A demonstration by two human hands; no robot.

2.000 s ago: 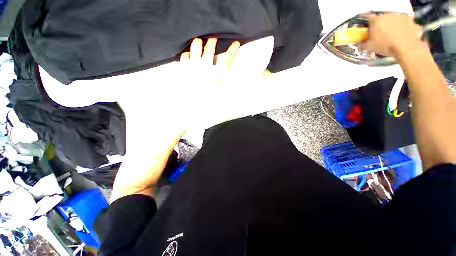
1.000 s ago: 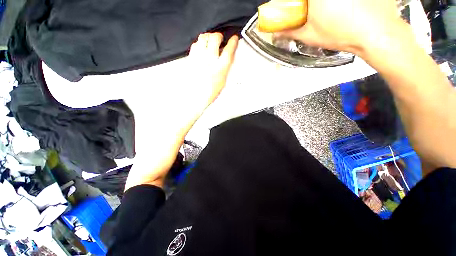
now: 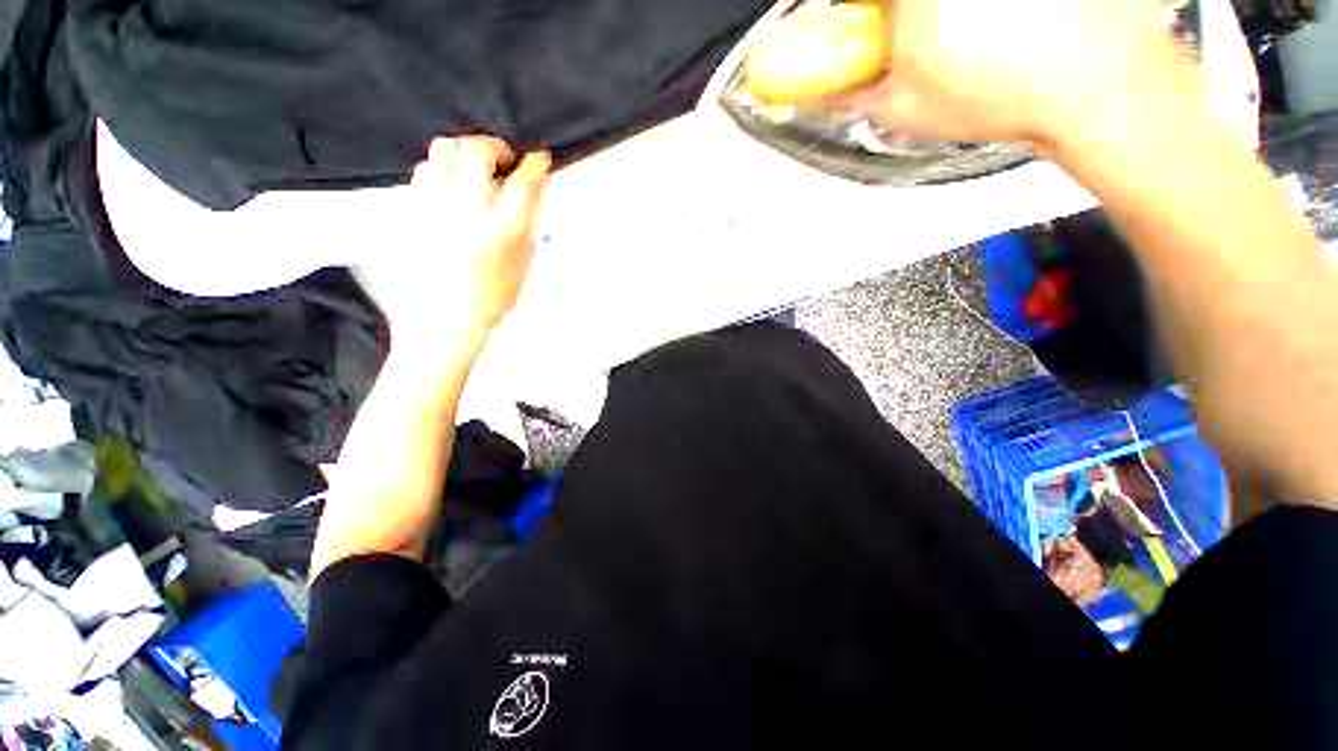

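Observation:
A black garment (image 3: 382, 81) lies over the far side of the white ironing board (image 3: 660, 242), its near edge running across the board. My left hand (image 3: 477, 198) is at that edge with the fingertips bent onto the cloth; whether they pinch it is hard to tell. My right hand (image 3: 1013, 74) is closed on the yellow-orange handle of the steam iron (image 3: 866, 140). The iron's tip points left and sits at the garment's edge, to the right of my left hand. My right fingers are partly cut off by the top of the picture.
More crumpled black cloth (image 3: 206, 367) hangs at the left end of the board. White cloth pieces (image 3: 88, 602) and a blue crate (image 3: 242, 653) are at the lower left. A blue crate (image 3: 1013, 448) with mixed items stands on the speckled floor (image 3: 895, 330) at the right.
The iron came left from the board's right end to the garment's edge and has stayed near there. My left hand has slid left along the edge.

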